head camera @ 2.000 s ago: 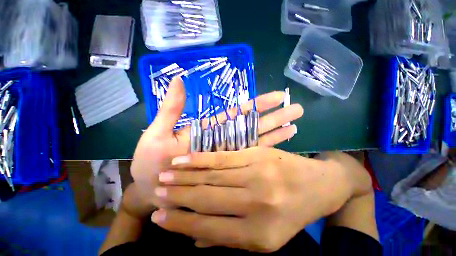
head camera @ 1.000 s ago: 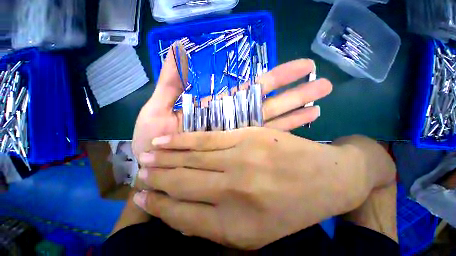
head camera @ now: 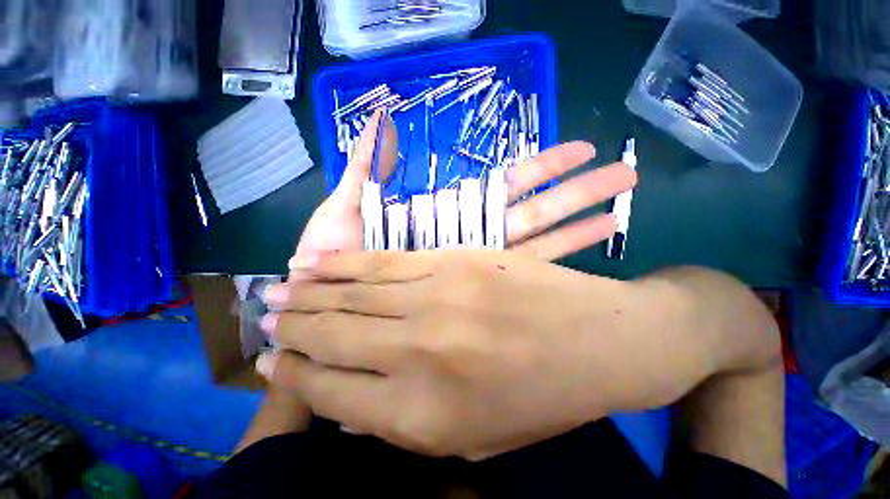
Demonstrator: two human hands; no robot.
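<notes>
Several slim silver metal tools (head camera: 434, 219) lie side by side between my hands, barrels upright in the view, thin dark shafts pointing away over the blue work tray (head camera: 549, 73). My left hand (head camera: 337, 224) is palm up beneath them, thumb raised, fingers spread to the right. My right hand (head camera: 488, 341) lies flat across the left palm and covers the tools' lower ends. Both hands are bare. Loose silver rods lie in the tray just beyond.
A ribbed sheet (head camera: 256, 156) and digital scale (head camera: 259, 49) are beyond left. A clear tub (head camera: 717, 88) with rods is beyond right, a marker-like tool (head camera: 623, 200) nearer. Blue bins of rods stand left (head camera: 44, 210) and right (head camera: 871, 195). A carton (head camera: 222, 326) is below the bench edge.
The camera view has shifted, so bench items appear lower and farther right than one second ago. The right hand still covers the tools' lower ends; the marker-like tool is less hidden by the left fingers.
</notes>
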